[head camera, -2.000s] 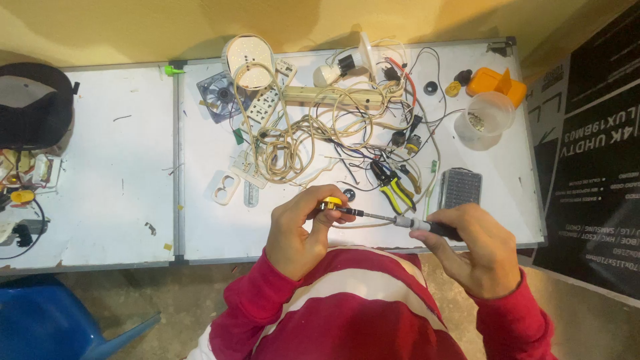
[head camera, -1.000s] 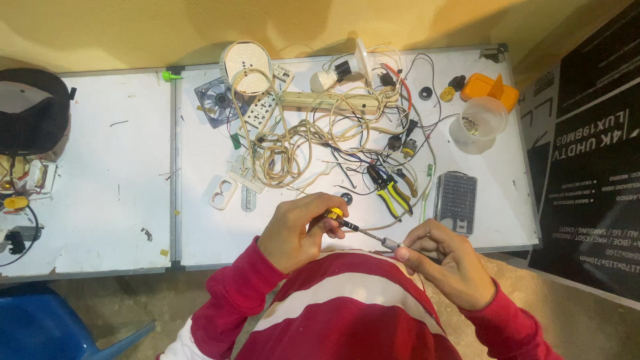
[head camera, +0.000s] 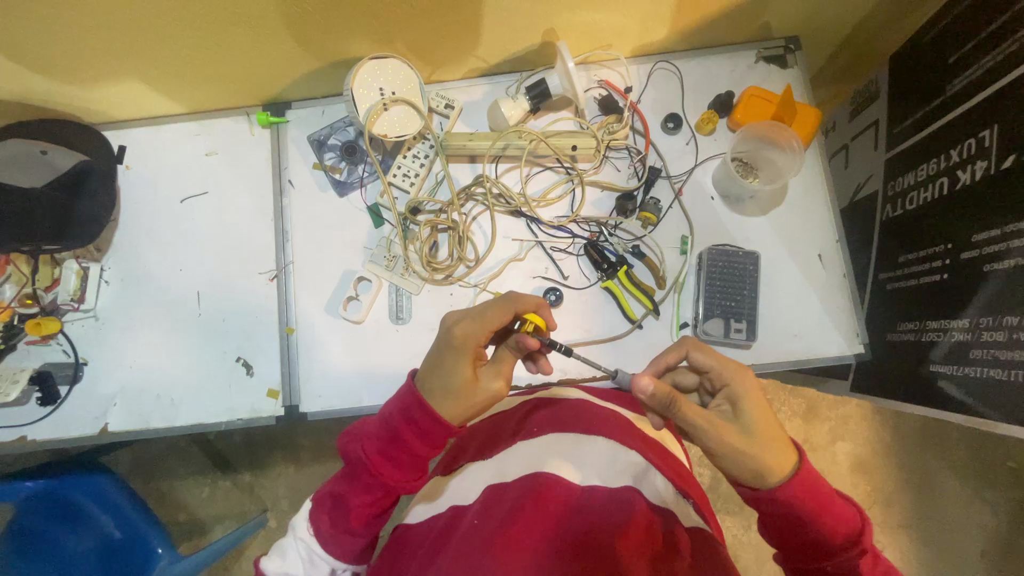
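Note:
My left hand (head camera: 492, 352) holds a small yellow and black round part (head camera: 530, 324) between thumb and fingers, over the table's front edge. A screwdriver (head camera: 588, 362) reaches from that part to my right hand (head camera: 708, 400), whose thumb and fingers grip its grey handle. The bit end meets the yellow part; the exact contact is hidden by my left fingers. Behind my hands lie wire strippers with yellow and black handles (head camera: 628, 292) and a small black round piece (head camera: 553, 297). A bit case (head camera: 727, 294) lies beyond my right hand.
Tangled beige cable (head camera: 448, 240), a power strip (head camera: 412, 164), a computer fan (head camera: 346, 152), a round lamp (head camera: 386, 96) and a bulb (head camera: 508, 112) crowd the table. A clear plastic tub (head camera: 756, 172) and an orange case (head camera: 772, 116) stand back right. A blue chair (head camera: 88, 520) is lower left.
My right hand has shifted along the screwdriver; two seconds ago a long black handle end showed beyond its fingers. My left hand still holds the yellow part.

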